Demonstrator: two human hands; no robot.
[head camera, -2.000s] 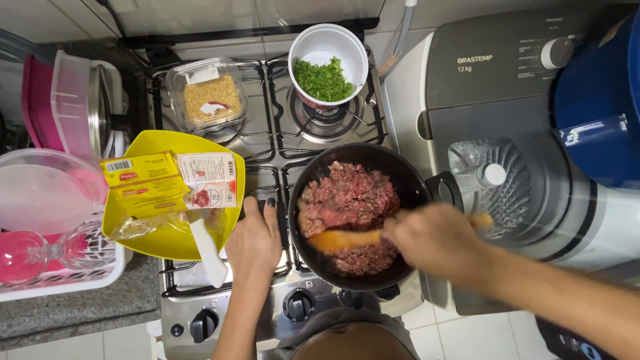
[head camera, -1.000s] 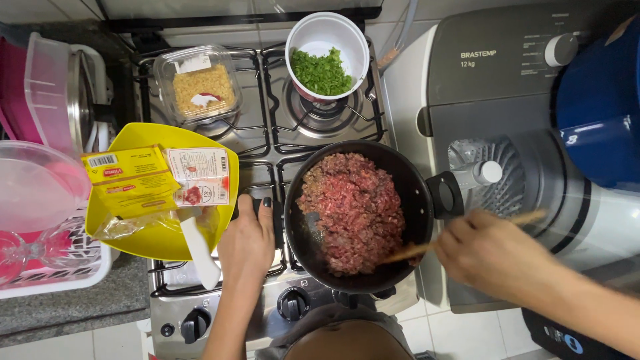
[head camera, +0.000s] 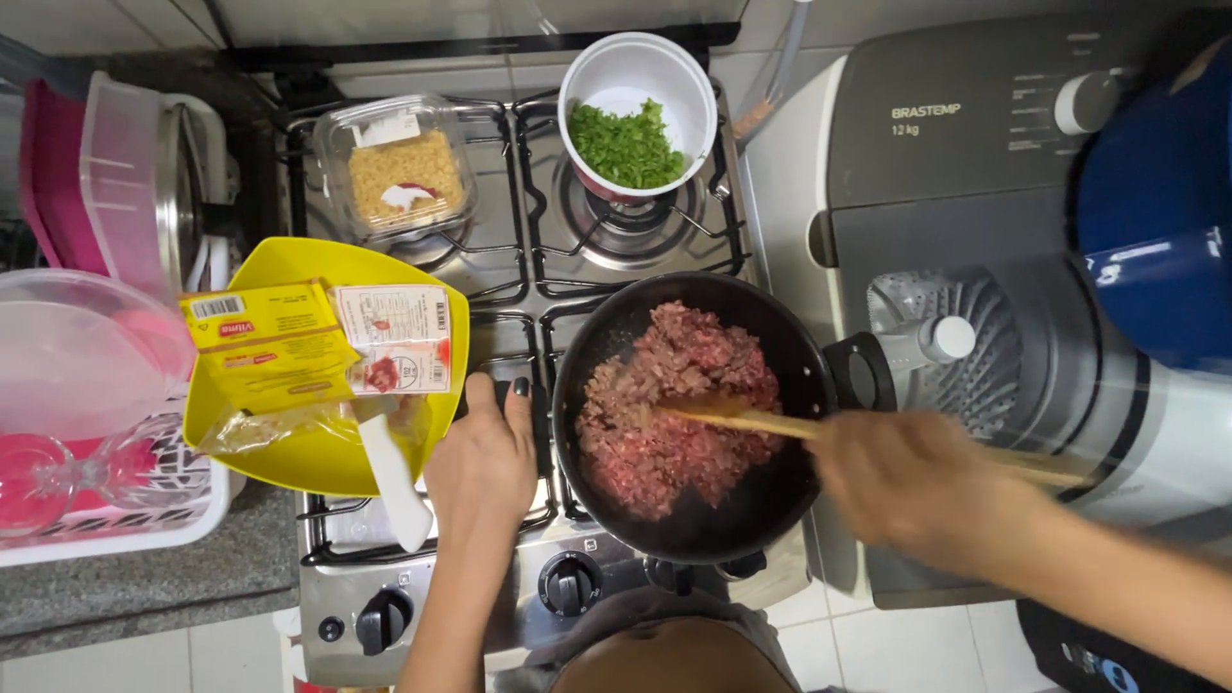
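Ground meat (head camera: 664, 423), partly browned and partly red, lies in a black pan (head camera: 751, 510) on the front right burner. My right hand (head camera: 895, 472) is closed around a wooden spoon (head camera: 760, 420), whose head rests in the meat; the handle sticks out to the right past my fist. On the pan's left side, my left hand (head camera: 486, 452) grips the black pan handle (head camera: 517, 385). A yellow bowl (head camera: 318, 472) just left of that hand holds yellow packaging (head camera: 279, 342), a printed label card (head camera: 395, 337), clear plastic and a white-handled utensil (head camera: 393, 476).
Behind the pan, a white pot (head camera: 688, 82) holds chopped greens (head camera: 630, 144). A clear plastic box (head camera: 395, 168) of golden crumbs stands at the back left. A dish rack (head camera: 125, 539) is on the left; a washing machine (head camera: 934, 144) with a blue basin (head camera: 1165, 212) is on the right.
The spoon head has come from the pan's lower right edge into the middle of the meat, and my right hand has moved with it. The meat's shape has changed. My left hand keeps its hold.
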